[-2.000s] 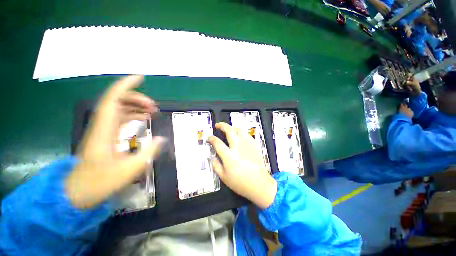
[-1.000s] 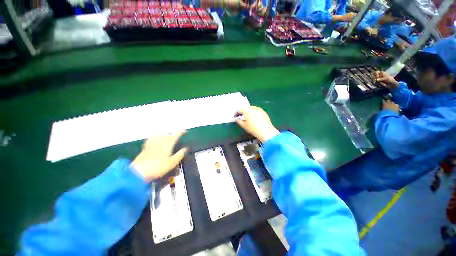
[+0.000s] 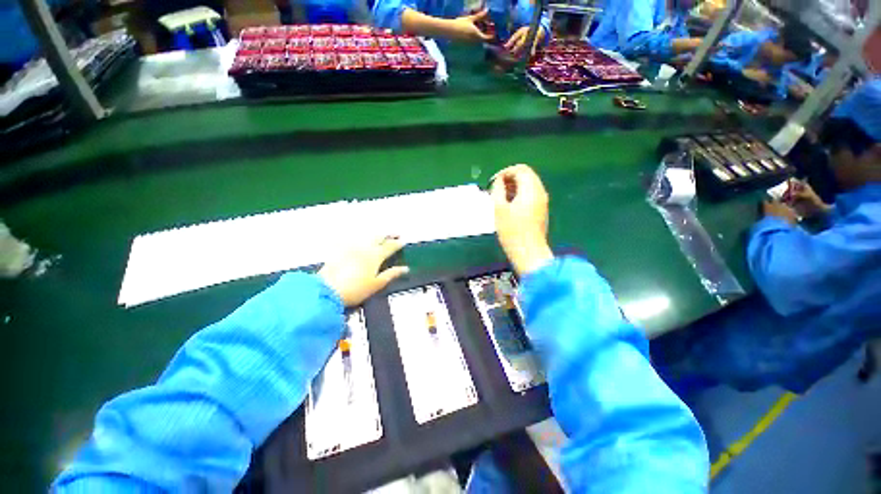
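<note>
White sticker sheets with a toothed far edge lie in a long overlapping row beyond the black tray. My left hand rests at the near edge of the sheets, fingers apart, holding nothing visible. My right hand is at the right end of the sheets with fingers curled together; a tiny pale piece may show by the fingertips, too small to be sure. Three silver-white phone units show in the tray slots, with small orange tabs. My right sleeve partly covers the rightmost one.
Stacked red-patterned parts stand at the back, with more red parts to their right. A clear plastic strip lies at the right. A neighbour in a blue smock works there by a tray of dark parts. Metal posts rise behind.
The view has shifted slightly. My right hand has moved up past the right end of the sheets. My left hand has moved rightward along their near edge.
</note>
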